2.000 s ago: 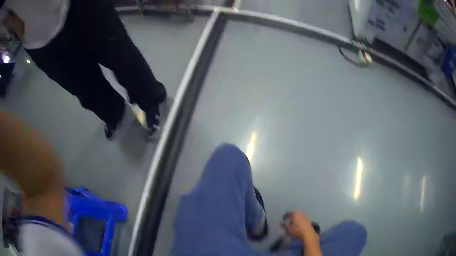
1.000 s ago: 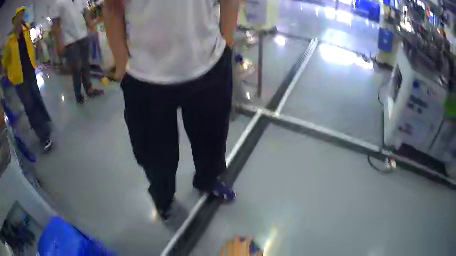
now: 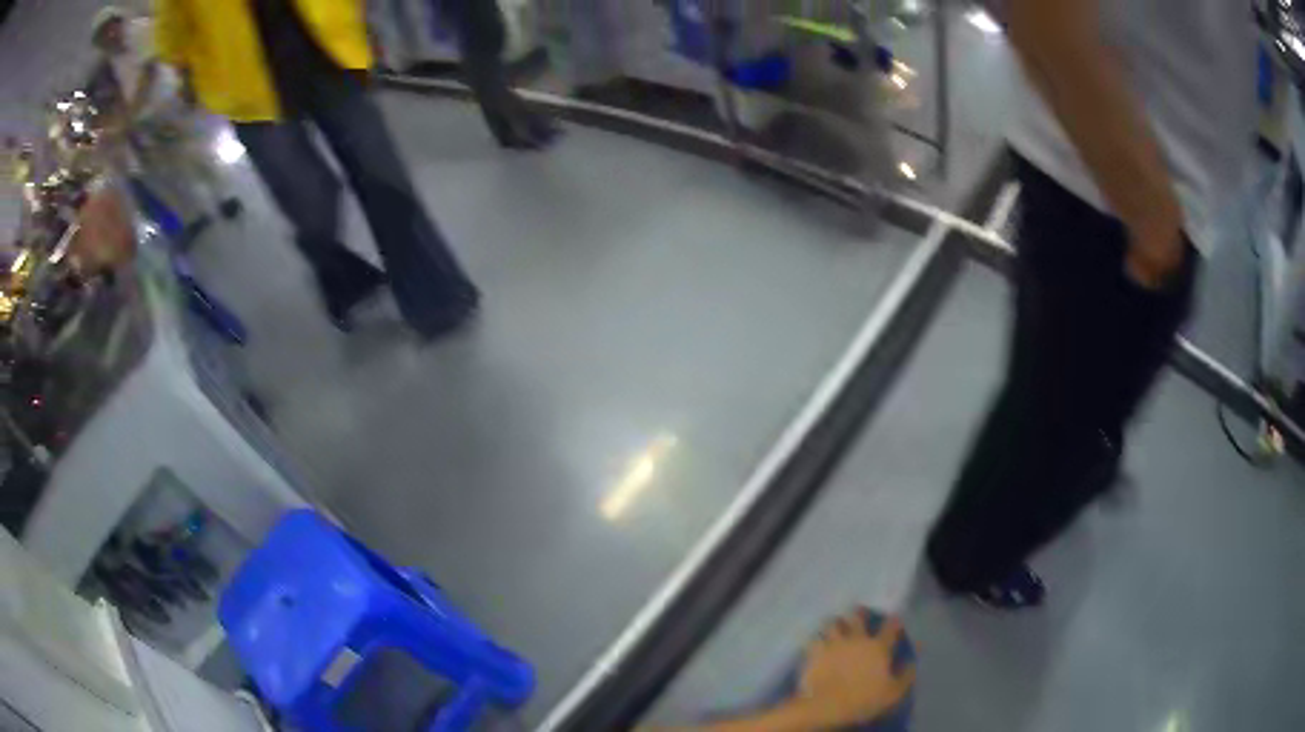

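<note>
My left hand (image 3: 854, 672) is low in the view, right of centre. It is bare and blurred, with its forearm entering from the bottom edge. It lies on my blue-trousered knee (image 3: 902, 669) with the fingers somewhat spread, and no object shows in it. My right hand is not in view. A bright blue plastic stool (image 3: 294, 594) stands on the floor at the lower left, beside a white machine bench (image 3: 179, 415).
Dark floor trunking with a silver edge (image 3: 773, 522) crosses the floor diagonally. A person in dark trousers (image 3: 1066, 386) stands at the right. A person in a yellow jacket (image 3: 265, 57) is at the upper left. A black cable loop (image 3: 1242, 441) lies at the right.
The view has turned left. The person in dark trousers now appears farther right, and the yellow-jacketed person appears larger. More of the blue stool and of my hand and forearm shows.
</note>
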